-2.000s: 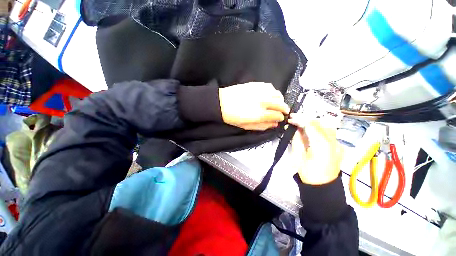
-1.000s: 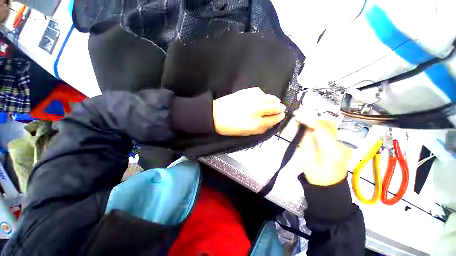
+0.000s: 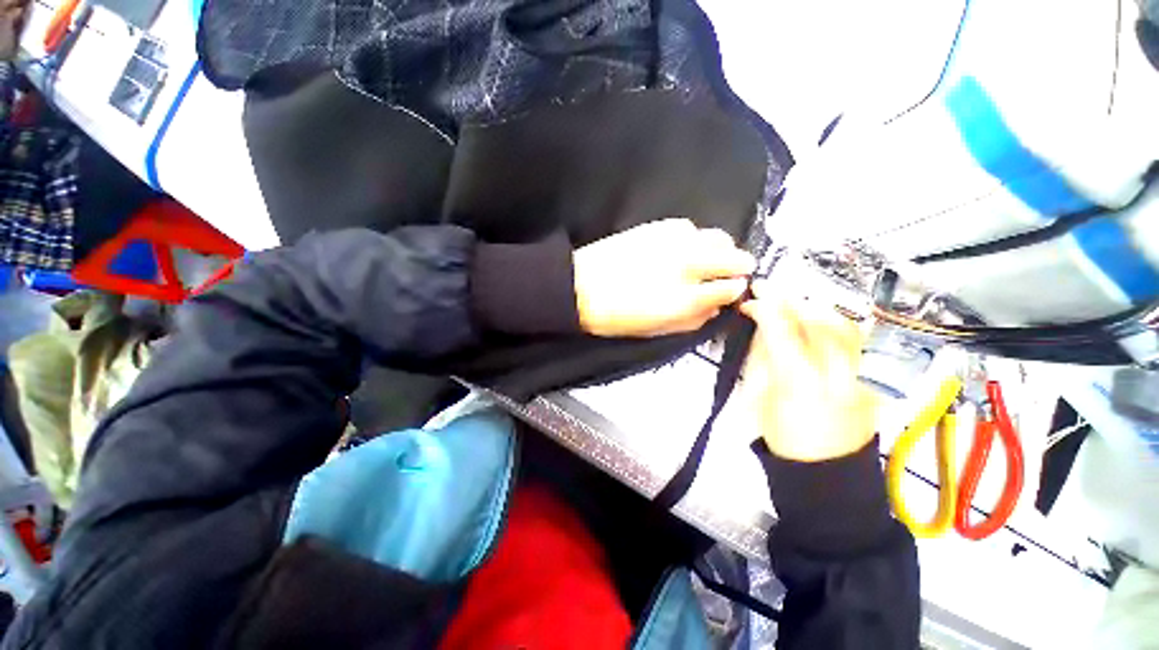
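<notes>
The garment body of dark checked cloth (image 3: 508,51) lies on the machine table, joined to plain black fabric (image 3: 597,159). My left hand (image 3: 655,279) lies on the black fabric, fingertips pinching its right edge beside the presser foot area (image 3: 845,273). My right hand (image 3: 813,381) is just right of it, fingertips closed on the narrow black tape (image 3: 709,425), which hangs over the table's front edge. The fingertips of both hands nearly touch. The needle itself cannot be made out in the glare.
The white sewing machine with a blue stripe (image 3: 1004,146) stands at the right. Scissors with yellow and red handles (image 3: 985,457) lie right of my right hand. The table's front edge carries a measuring scale (image 3: 585,438). A red and blue object (image 3: 159,254) and checked clothing (image 3: 38,191) are at the left.
The view has shifted slightly. My left fingertips have moved a little closer to the presser foot along the cloth edge. Both hands keep their hold.
</notes>
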